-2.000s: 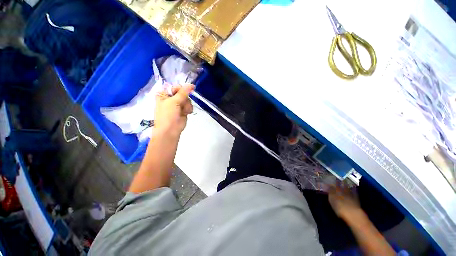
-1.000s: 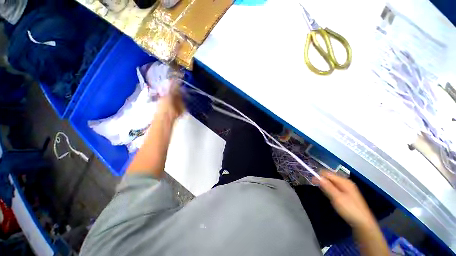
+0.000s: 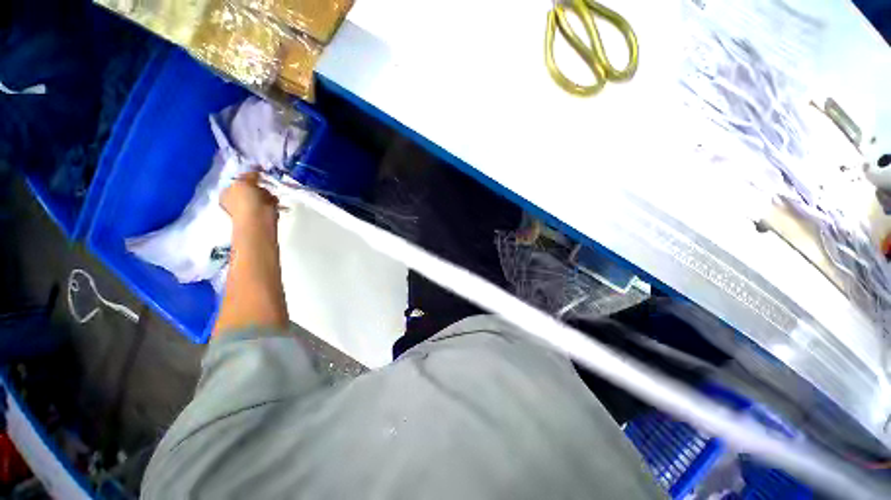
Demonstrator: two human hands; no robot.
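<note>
A long white drawcord (image 3: 469, 283) runs taut and blurred from my left hand (image 3: 251, 198) across my lap to the lower right corner of the picture. My left hand is closed on its end above the near blue bin. My right hand is out of the picture. A greyish thread tangle (image 3: 537, 273) lies under the table edge by my lap. Gold-handled scissors (image 3: 592, 44) lie on the white table (image 3: 469, 88), cut off by the top edge. A cord bundle (image 3: 757, 107) lies at the table's right.
The near blue bin (image 3: 147, 146) holds a white cloth (image 3: 186, 229). A white board (image 3: 342, 278) is beside my lap. Taped cardboard (image 3: 313, 18) covers the table's left end. A ruler strip (image 3: 723, 283) lies along the table edge. A blue basket (image 3: 669, 444) stands low right. A loose cord (image 3: 93, 298) is on the floor.
My right hand has left the picture at the right. The cord now spans farther, to the lower right corner. The view has shifted, so scissors and table sit higher and farther left.
</note>
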